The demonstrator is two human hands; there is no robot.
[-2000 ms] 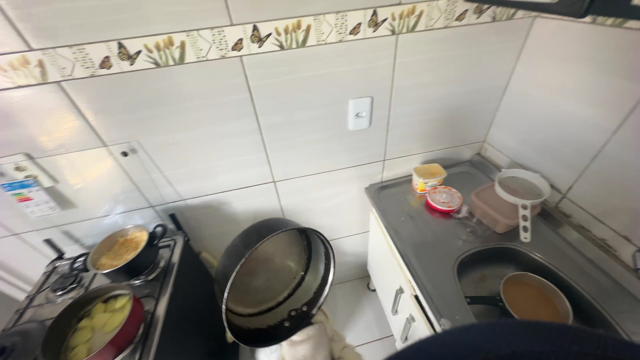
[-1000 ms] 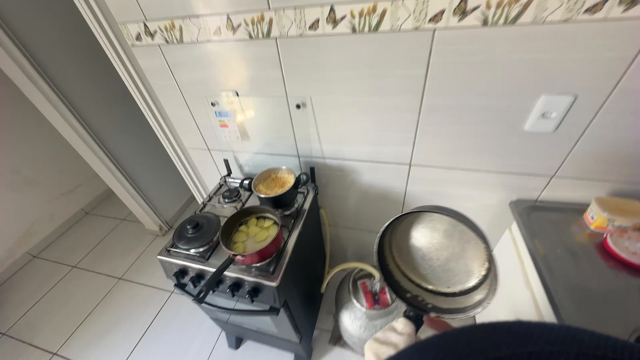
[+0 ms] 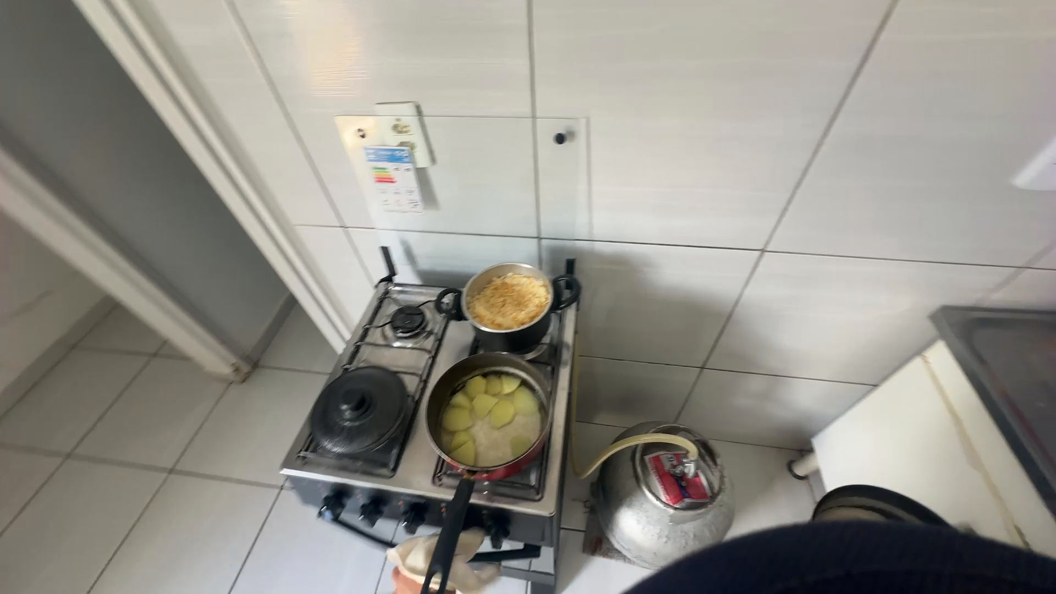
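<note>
My left hand shows partly at the bottom edge with a pale cloth, beside and partly behind the black handle of a red saucepan. Whether it grips the handle cannot be told. Potato pieces in liquid fill the saucepan on the front right burner. Behind it stands a dark two-handled pot of grated-looking, yellowish food. A black lidded pan sits on the front left burner. The rim of a dark pan shows at lower right above a dark fabric edge; my right hand is out of view.
The gas stove stands against the tiled wall. A silver gas cylinder with a yellowish hose is on the floor to its right. The sink counter is at the right edge, a doorway at the left.
The large dark pan, shown beside the cloth before, is now mostly hidden at lower right. The cloth has moved left to the red saucepan's handle. The view has swung left toward the stove.
</note>
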